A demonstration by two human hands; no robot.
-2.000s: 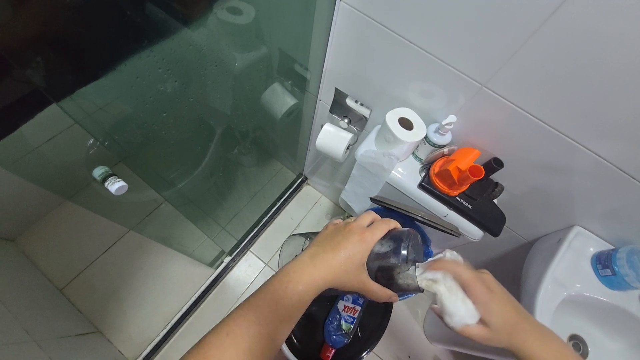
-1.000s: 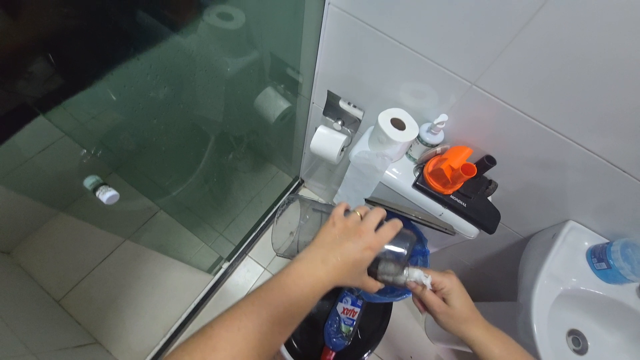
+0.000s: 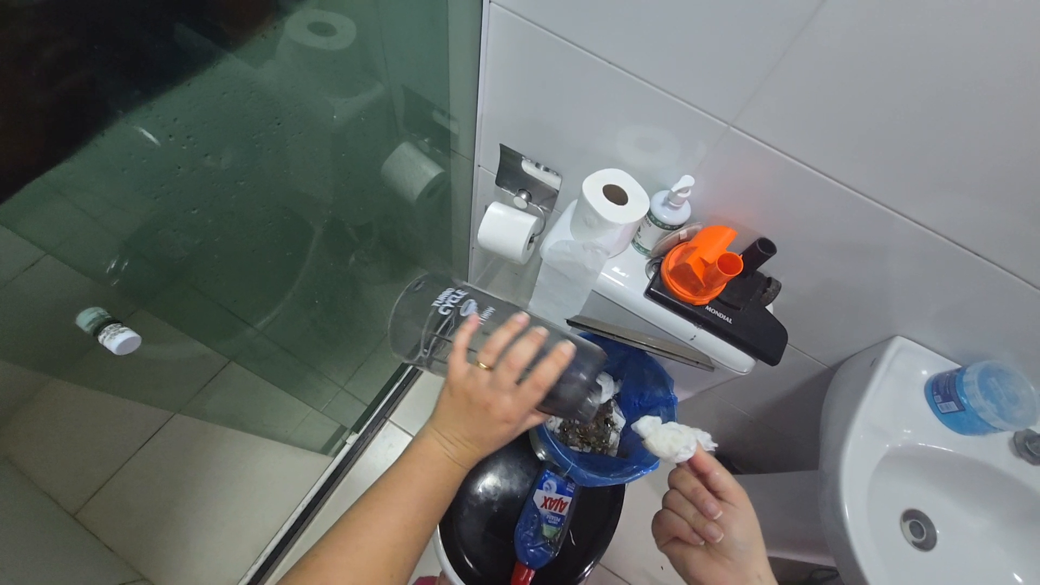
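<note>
My left hand (image 3: pixel 500 386) grips a clear plastic vacuum dust container (image 3: pixel 431 325), tilted on its side with its darker end over a bin lined with a blue bag (image 3: pixel 662 378). Grey-brown debris (image 3: pixel 600 431) and white paper lie inside the bin. Between the thumb and fingers of my right hand (image 3: pixel 703 496) is a crumpled piece of white tissue (image 3: pixel 670 439), just right of the bin's edge. An Ajax bottle (image 3: pixel 543 520) rests on the black toilet lid (image 3: pixel 479 504) below the container.
On the toilet tank (image 3: pixel 630 276) stand a toilet paper roll (image 3: pixel 611 207), a pump bottle (image 3: pixel 665 215) and a black Mondial vacuum part (image 3: pixel 731 325) with an orange piece (image 3: pixel 700 264). A glass shower panel (image 3: pixel 325 244) is at left, a sink (image 3: pixel 861 439) at right.
My right hand has moved away from the container's end with the tissue, toward the lower right. The container stays in my left hand, and the debris in the bin now shows.
</note>
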